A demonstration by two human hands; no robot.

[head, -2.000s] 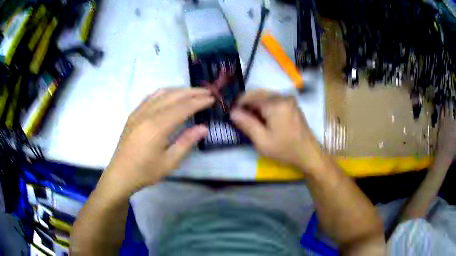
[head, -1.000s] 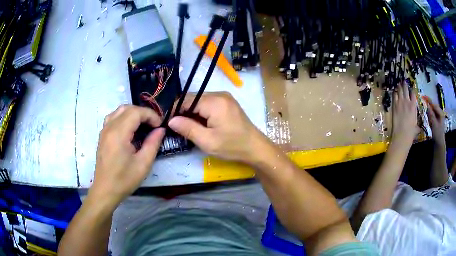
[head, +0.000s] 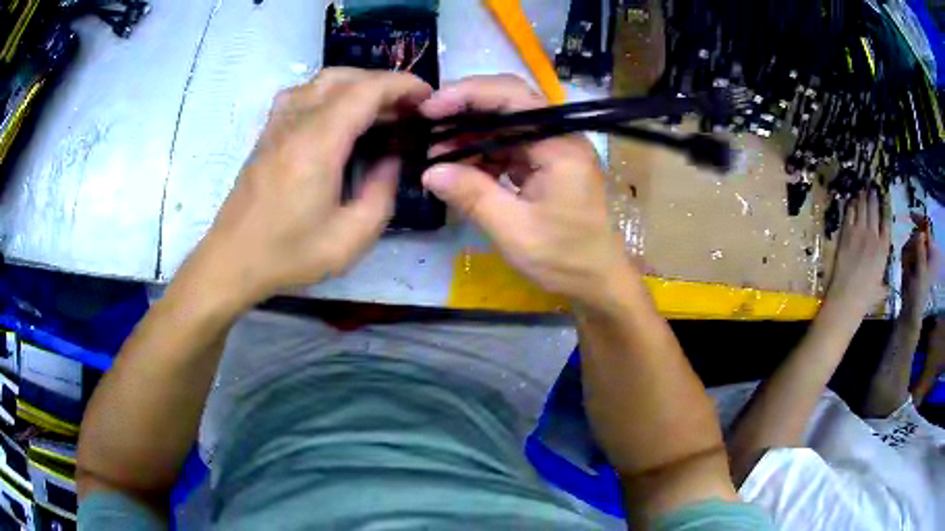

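Observation:
A black power bank case (head: 418, 213) lies on the white tabletop, with thin copper-coloured lead wires (head: 406, 54) at its upper part. My left hand (head: 321, 171) is over the case's left side, fingers curled; what its fingertips touch is dark and blurred. My right hand (head: 528, 187) grips the black charging cables (head: 580, 112) near the case, between thumb and fingers. The cables stretch to the right, their plug ends blurred. The battery cell's dark green end band (head: 389, 8) shows at the top edge. The orange scraper (head: 526, 47) lies right of the case.
Brown board (head: 705, 223) with yellow tape edging (head: 725, 299) is at right, below a mass of black cables (head: 715, 62). Another person's hands (head: 863, 249) are at far right. Black and yellow units stand at upper left. A crate of units (head: 41, 415) is at lower left.
The cables have swung from pointing up to pointing right. My right hand is still on them. The view has shifted, so the case and scraper sit higher and the battery cell is mostly out of frame.

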